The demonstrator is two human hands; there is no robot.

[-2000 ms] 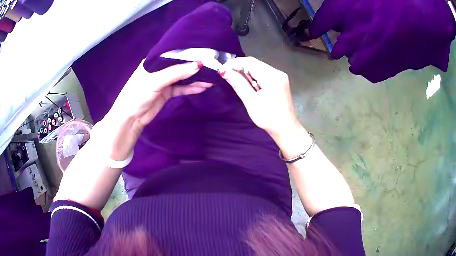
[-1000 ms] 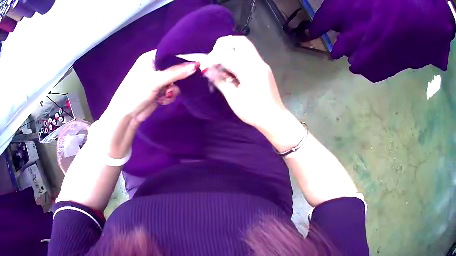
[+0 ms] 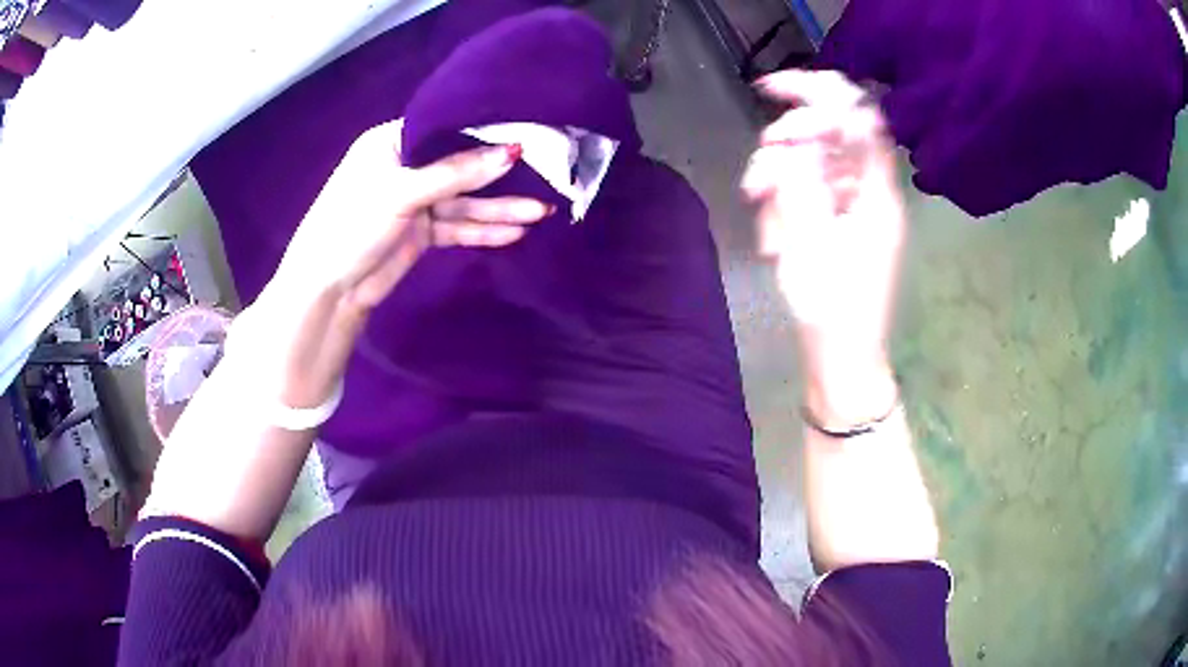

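A dark purple garment lies over my lap, its upper part folded over my left hand. A white piece of backing sticks out at the fold, with a torn-looking corner hanging down. My left hand grips the garment and backing between thumb and fingers. My right hand is raised off to the right, away from the garment, and blurred; I cannot tell whether it holds anything.
A white table cover runs along the upper left, with thread cones at its corner. A pink basket and boxed spools are at left. Purple cloth lies lower left and hangs upper right. A white scrap is on the floor.
My right hand has let go of the backing and moved right, away from the garment. The backing's corner now hangs free. My left hand stays at the fold.
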